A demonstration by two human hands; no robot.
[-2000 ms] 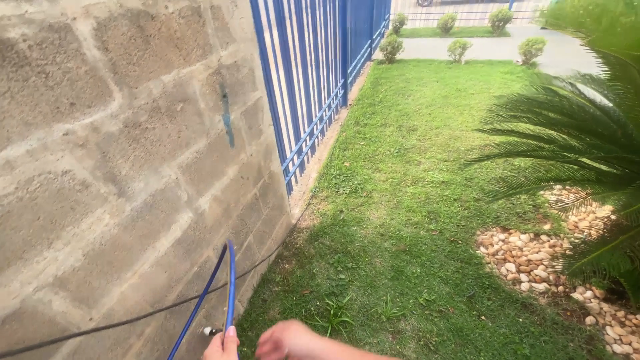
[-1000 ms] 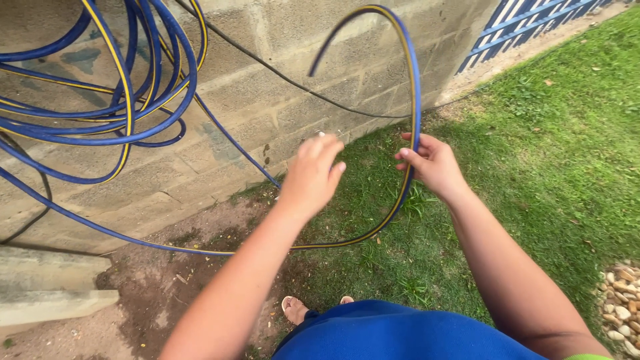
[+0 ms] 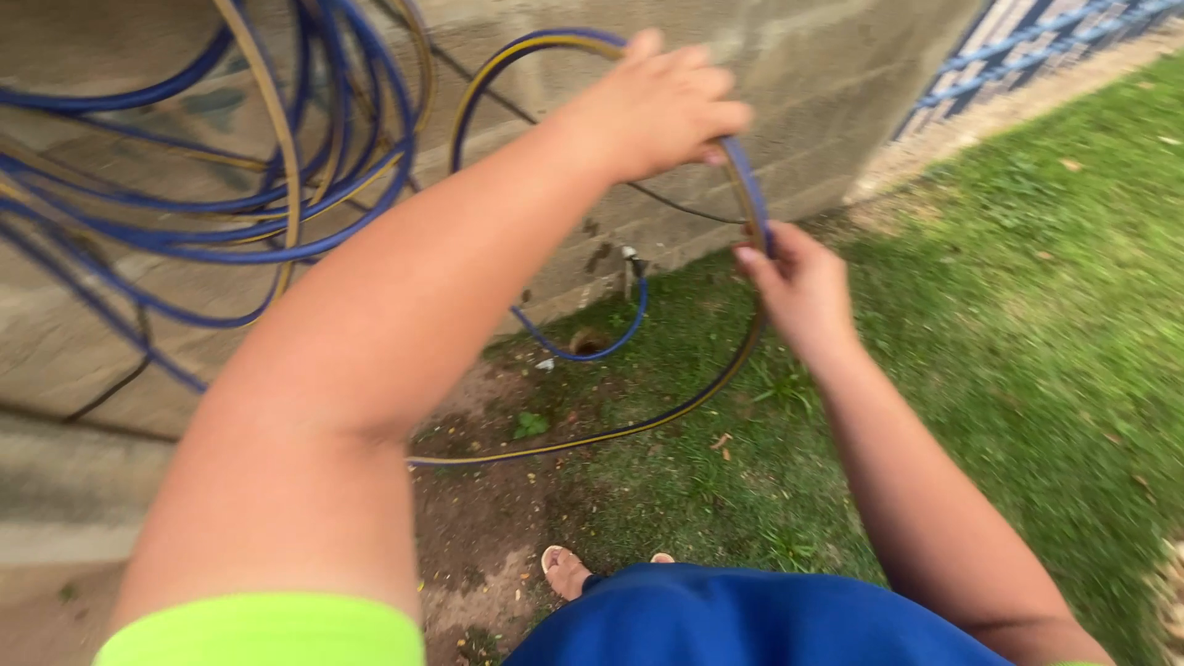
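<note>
A blue garden hose with a yellow stripe [image 3: 689, 407] rises from low on the left into a loop in front of the wall. My right hand [image 3: 800, 287] grips it at the loop's right side, thumb and fingers around it. Above and to the left, my left hand [image 3: 671, 106] is over the top of the loop with the hose under its palm and fingers; its grip is partly hidden. More of the hose hangs in a coil [image 3: 324, 250] against the wall at the upper left. My left forearm covers part of the loop.
The block wall [image 3: 805, 92] runs behind the hose, with a tap [image 3: 631, 254] low on it and a blue hose curving from there. A dark cable crosses the wall. Grass [image 3: 1017, 370] lies to the right, bare soil [image 3: 472, 527] near my feet, and a blue metal fence [image 3: 1027, 55] at the upper right.
My left hand, apart from the hose a second ago, has moved up and right onto the loop. My right hand still holds the hose. Two seconds ago the view faced along the wall and fence.
</note>
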